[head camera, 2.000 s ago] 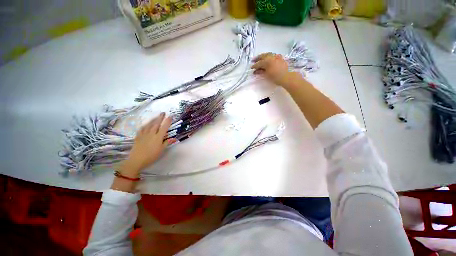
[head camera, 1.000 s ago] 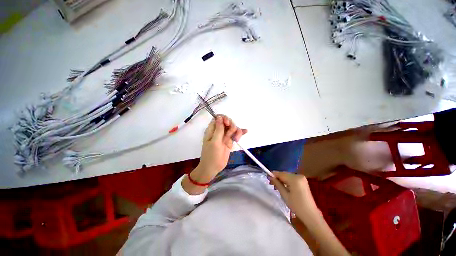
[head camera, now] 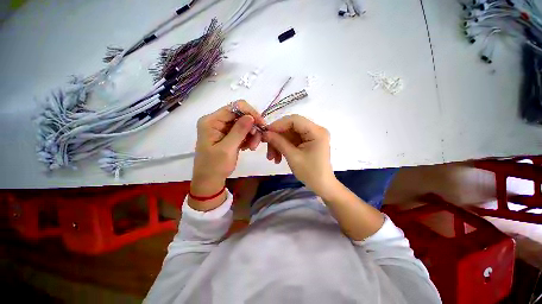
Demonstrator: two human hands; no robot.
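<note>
My left hand (head camera: 223, 139) and my right hand (head camera: 300, 148) meet over the table's front edge. Both pinch the thin core wires (head camera: 257, 125) at a cable end between their fingertips. The cable's white jacket is hidden by the hands. Just behind them lies another cable with fanned wires (head camera: 286, 102); its middle is covered by my left hand, and its white looped end (head camera: 116, 161) shows at the left. Small white bits lie in piles (head camera: 245, 79) behind the hands and to the right (head camera: 386, 82).
A large cable bundle (head camera: 113, 122) with a brown-purple wire tuft (head camera: 193, 56) lies at the left. A black housing (head camera: 286, 34) lies mid-table. A second bundle (head camera: 493, 27) and a dark bag (head camera: 532, 83) are at the right edge. Red stools (head camera: 457, 249) stand below.
My right hand has left the white cable's lower part and come up beside my left hand at the wires. My left hand has turned and moved left over the lying cable.
</note>
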